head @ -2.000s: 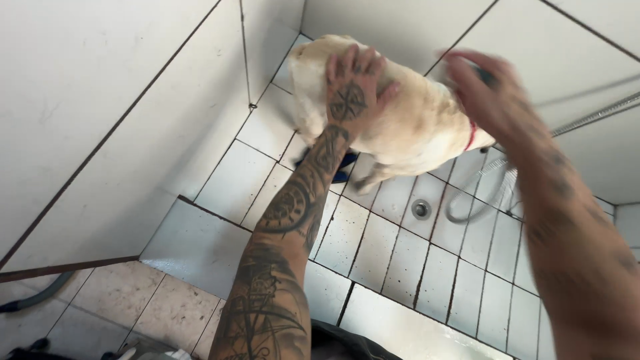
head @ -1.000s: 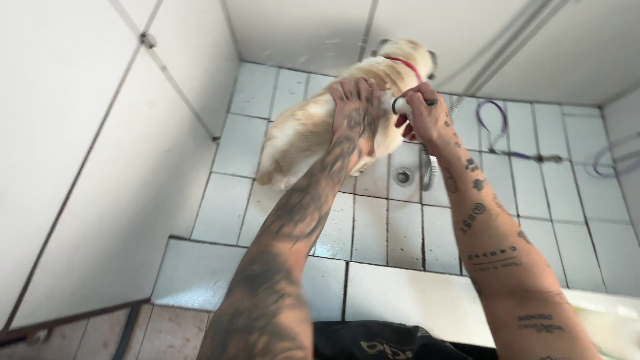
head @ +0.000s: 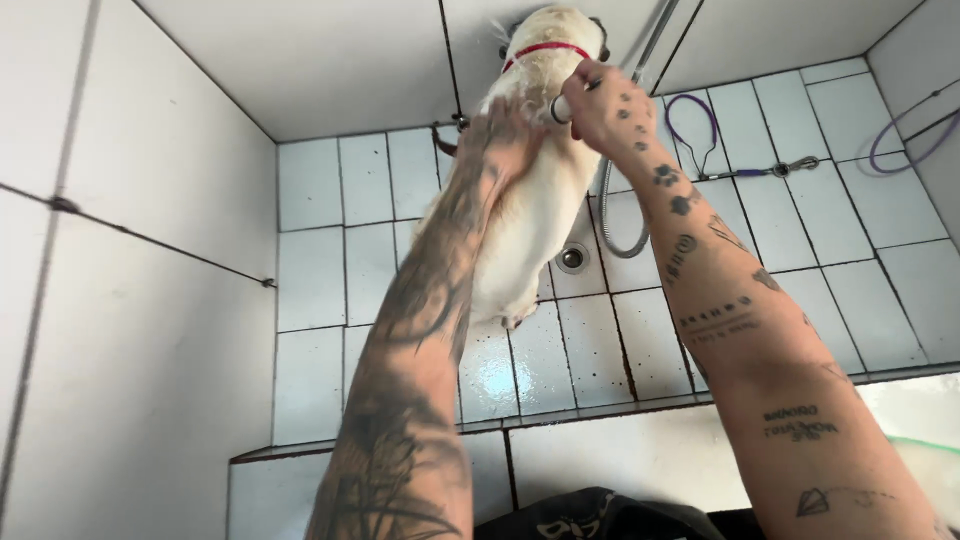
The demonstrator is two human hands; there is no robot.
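Note:
A wet, cream-coloured dog [head: 525,240] stands on the tiles, its head toward the back wall, with a red collar [head: 550,47] round its neck. Flat on its upper back, just behind the neck, rests my left hand [head: 504,139], fingers somewhat blurred. My right hand [head: 609,109] grips a white shower head [head: 559,109] close over the dog's shoulder, and water sprays onto the fur beside my left fingers. A metal shower hose [head: 621,244] loops over the floor to the dog's right. The dog's face is hidden from above.
Tiled walls enclose the left, back and right of the washing area. A floor drain [head: 572,258] lies beside the dog. Farther right is a purple loop tether with a metal clip [head: 781,169]; another purple loop [head: 879,150] is by the right wall. A raised tiled ledge [head: 615,450] runs along the front.
My right hand, blurred and off the dog two seconds ago, is now over its shoulder with the shower head. The dog has turned from lying across the view to facing the back wall.

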